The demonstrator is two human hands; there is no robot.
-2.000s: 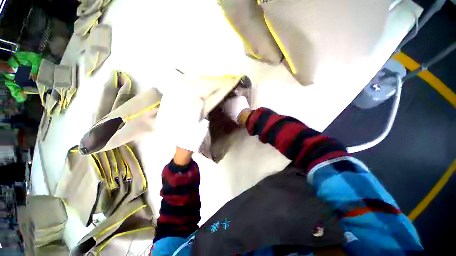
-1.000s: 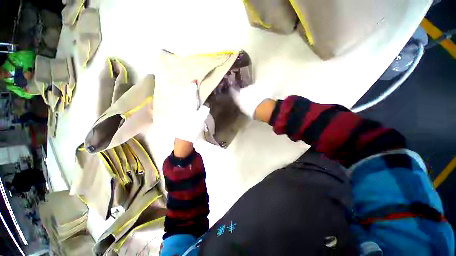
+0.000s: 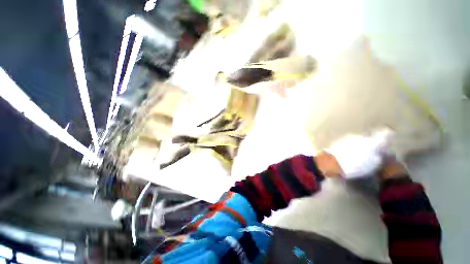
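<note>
The picture is blurred and glaring. A pale beige bag body (image 3: pixel 355 93) lies right of centre over the white table, with a thin yellow edge (image 3: pixel 418 101) on its right side. My left hand (image 3: pixel 348 154), in a white glove, is closed at the bag's near edge. My right hand (image 3: pixel 384 140), also in a white glove, is close beside it and partly merges with it. What the right fingers hold is too blurred to tell. The bag's mouth and inside do not show clearly.
An opened bag with a dark mouth (image 3: pixel 250 77) lies left of the held one. Several beige bags with yellow edges (image 3: pixel 221 139) stand or lie nearer the table's left edge. Metal poles and a pale hose (image 3: pixel 136 211) are beyond that edge. Bright ceiling lights show at upper left.
The view has swung towards the left side and the ceiling lights. My hands have come together at the bag's near edge. The dark bag mouth between them no longer shows.
</note>
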